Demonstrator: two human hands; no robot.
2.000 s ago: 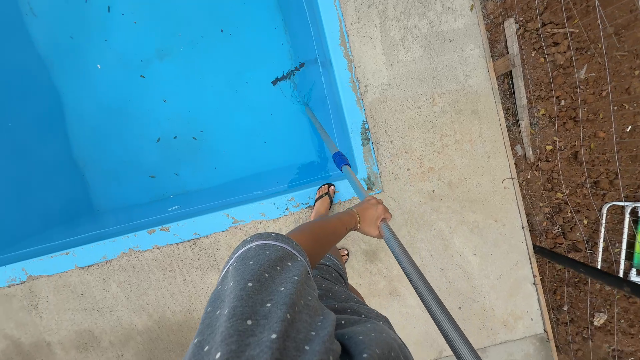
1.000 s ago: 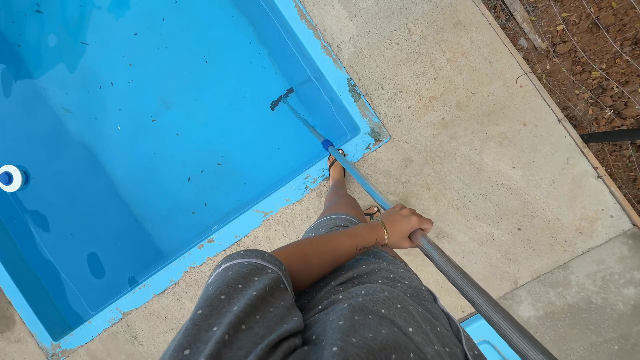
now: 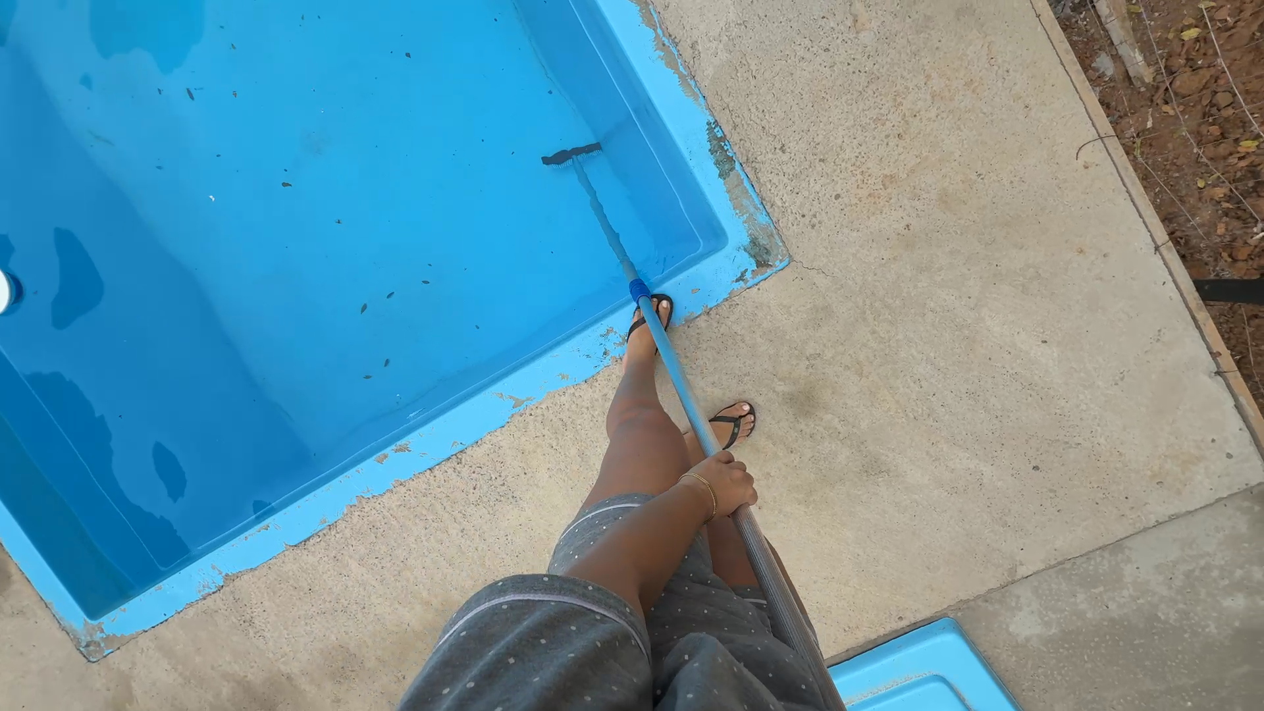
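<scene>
My left hand [image 3: 721,484] is closed around a long telescopic pool pole [image 3: 686,390], a bracelet at its wrist. From a blue collar [image 3: 639,289] the pole's thinner section slants down into the pool water. At its far end a dark, wide brush-like head [image 3: 571,154] lies under water near the pool's corner; its exact type cannot be told. The thicker, ribbed grey section runs past my hand to the bottom edge of the view. My right hand is not in view. Small dark leaves or debris [image 3: 363,307] are scattered in the water.
One sandaled foot [image 3: 650,318] rests on the peeling blue pool rim [image 3: 474,420], the other [image 3: 734,425] on the concrete deck [image 3: 938,346]. A light blue moulded edge [image 3: 918,676] lies at bottom right. Soil and wires [image 3: 1205,128] border the deck. A white-topped object [image 3: 5,291] is at far left.
The view has turned and shifted, bringing more of the pool's left side and the light blue moulded edge into sight. My left hand stays on the pole throughout, and the head remains under water.
</scene>
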